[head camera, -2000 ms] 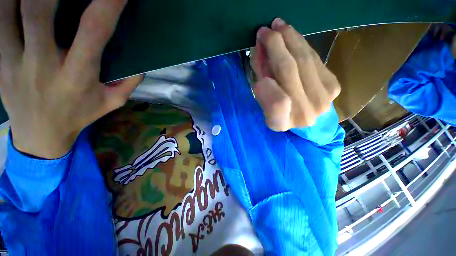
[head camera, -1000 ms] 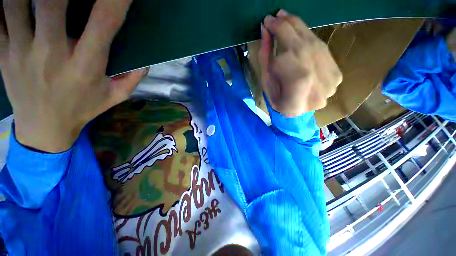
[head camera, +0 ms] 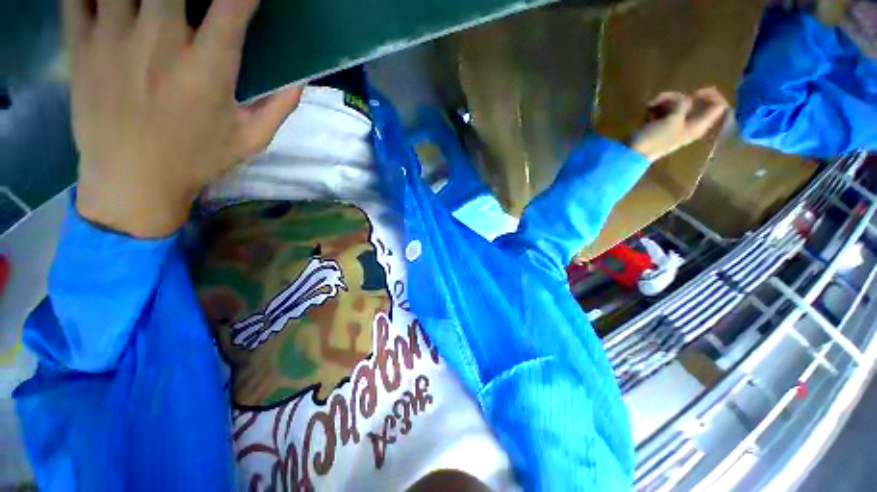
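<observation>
My left hand (head camera: 159,115) lies flat on the dark green bench (head camera: 385,27), fingers spread, thumb along the near edge; nothing shows in it. My right hand (head camera: 685,120) is off the bench to the right, over the open brown cardboard carton (head camera: 548,91). Its fingers are bent and blurred, and I cannot tell whether something small is between them.
Another person's blue sleeve (head camera: 808,86) is at the upper right, beside the carton. A metal rack (head camera: 750,317) with pale rails stands at the lower right. A red and white item (head camera: 635,266) lies below the carton. My blue smock and printed shirt fill the lower middle.
My right hand has left the bench edge and moved right, over the carton. My left hand has stayed on the bench, shifting slightly in view as the camera turned.
</observation>
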